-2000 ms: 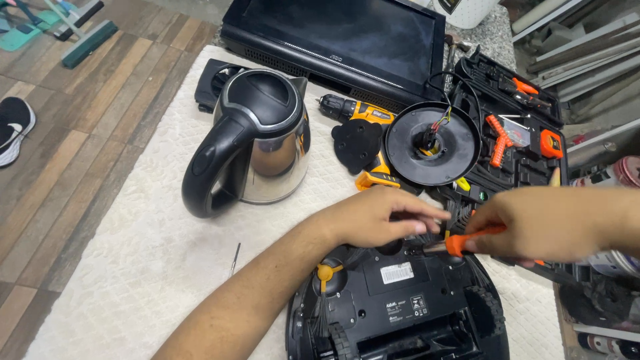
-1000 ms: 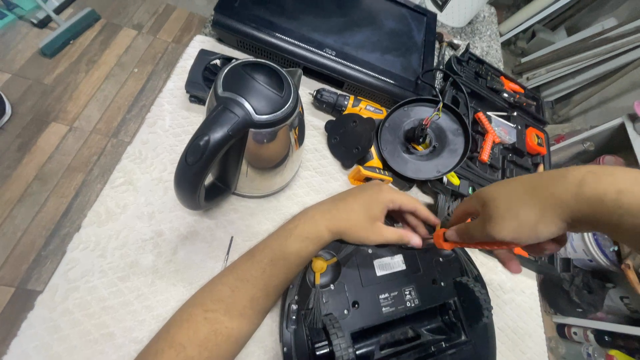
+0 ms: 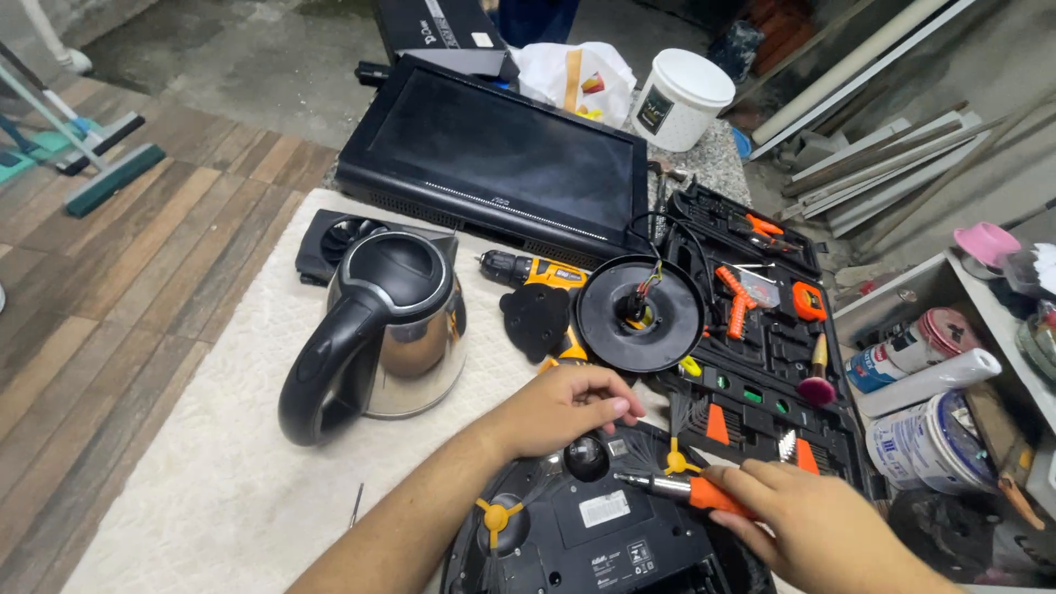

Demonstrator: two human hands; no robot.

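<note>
An upturned black robot vacuum cleaner (image 3: 577, 536) lies on the white cloth, its underside showing yellow-hubbed side brushes (image 3: 496, 517) and a dark round caster. My right hand (image 3: 792, 511) grips an orange-handled screwdriver (image 3: 701, 491); its metal tip points left over the vacuum's underside, and I cannot tell whether it touches. My left hand (image 3: 569, 408) hovers by the vacuum's upper edge, fingers loosely curled, with nothing seen in it. A thin metal bit or rod (image 3: 356, 505) lies on the cloth to the left.
An electric kettle (image 3: 396, 330) stands left on the cloth (image 3: 206, 412). Behind are a flat monitor (image 3: 511, 157), a yellow cordless drill (image 3: 536, 270) and a black round base with wires (image 3: 676, 330). An open tool case (image 3: 775, 346) lies right, near shelves holding paint buckets (image 3: 932, 445).
The screwdriver has gone from the vacuum's upper edge to over its underside, now pointing left. My left hand has come away from the tool's tip. The view has shifted.
</note>
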